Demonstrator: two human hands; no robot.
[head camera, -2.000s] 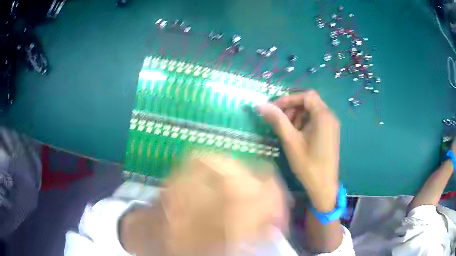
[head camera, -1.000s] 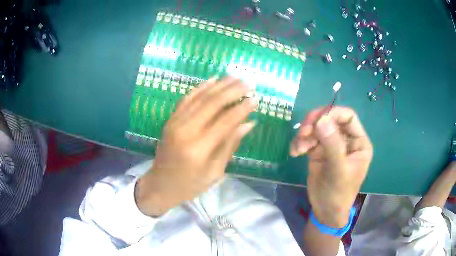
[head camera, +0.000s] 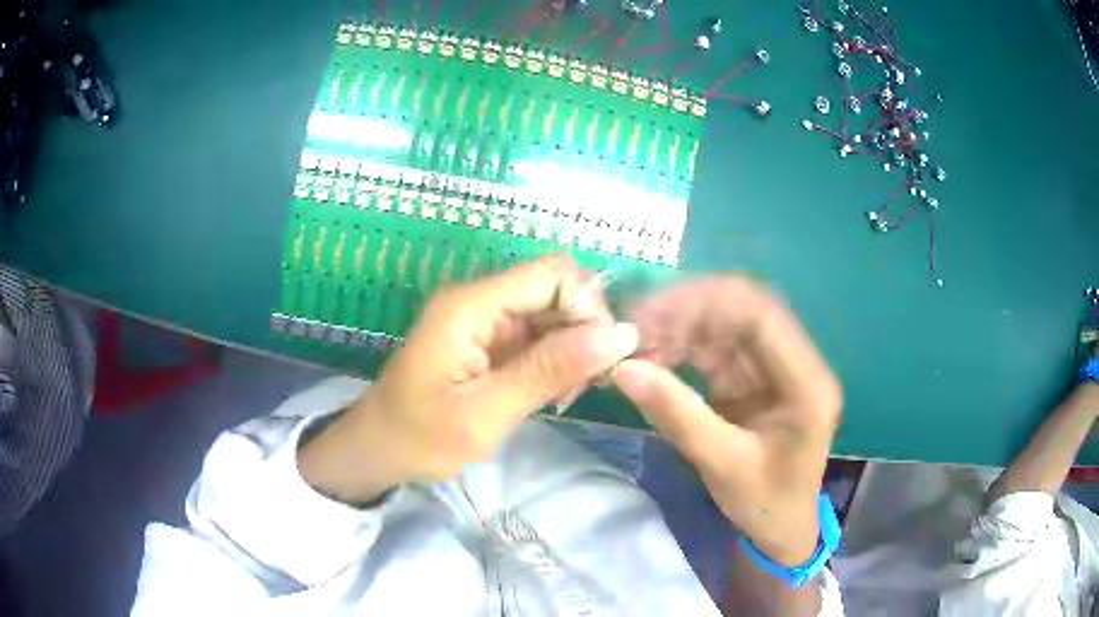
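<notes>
The green PCB panel lies on the green mat, with rows of pale pads along its top edge and middle. My left hand is over the panel's lower right part, its thumb and fingertips pinched on a small wired capsule, mostly hidden. My right hand, with a blue wristband, is blurred and meets it fingertip to fingertip, its thumb and index finger at the thin leads. Wired capsules with red leads trail beyond the panel's top edge.
A pile of loose wired capsules lies right of the panel. Dark shiny bundles lie at the far left. Another person's arm is at the right edge, and a striped sleeve at the left. A red stool shows below the mat.
My left hand has moved off the middle of the panel and closed its fingertips. My right hand has brought the wired capsule left to meet it. The panel appears slightly further left.
</notes>
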